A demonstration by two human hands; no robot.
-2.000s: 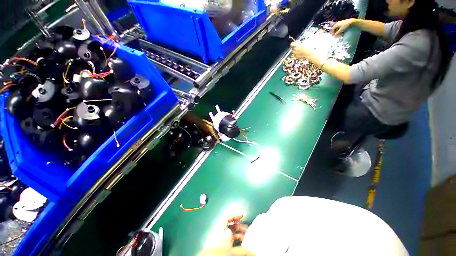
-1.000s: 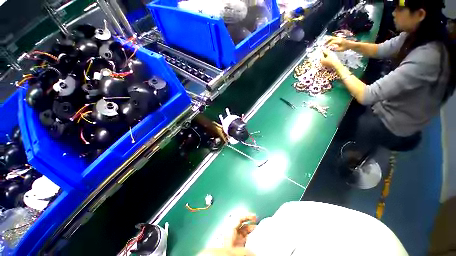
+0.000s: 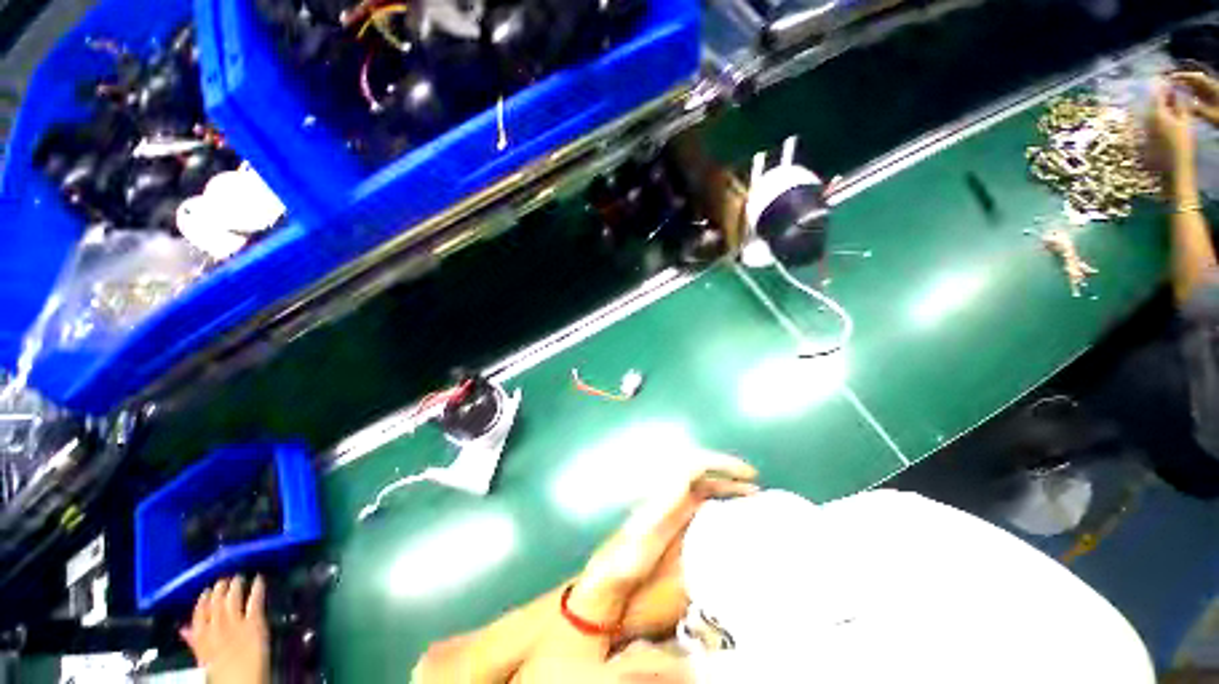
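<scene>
A bare hand with a red wristband, seemingly my left hand [image 3: 668, 521], reaches in from the bottom. Its fingers bend against a large overexposed white shape, and its grip is hidden. More bare skin by the bottom edge may be my right hand [image 3: 648, 659], cut off and unclear. A small light, wire-like detail shows beside it. On the green bench [image 3: 642, 461], a white housing [image 3: 484, 461] with a black round part [image 3: 471, 409] lies with its white cable stretched left. A loose red-yellow lead [image 3: 608, 389] with a white plug lies to its right.
Another white housing [image 3: 759, 201] with a black ball stands farther along the bench edge. Large blue bins [image 3: 314, 254] are upper left. Another hand [image 3: 230, 631], seemingly another person's, touches a small blue bin [image 3: 301, 501]. A neighbour's arm [image 3: 1187, 241] is at right.
The view has swung left, bringing in the small blue bin and the hand beside it. More of the near housing, its cable and the wristband arm now shows. The neighbour is mostly out of frame.
</scene>
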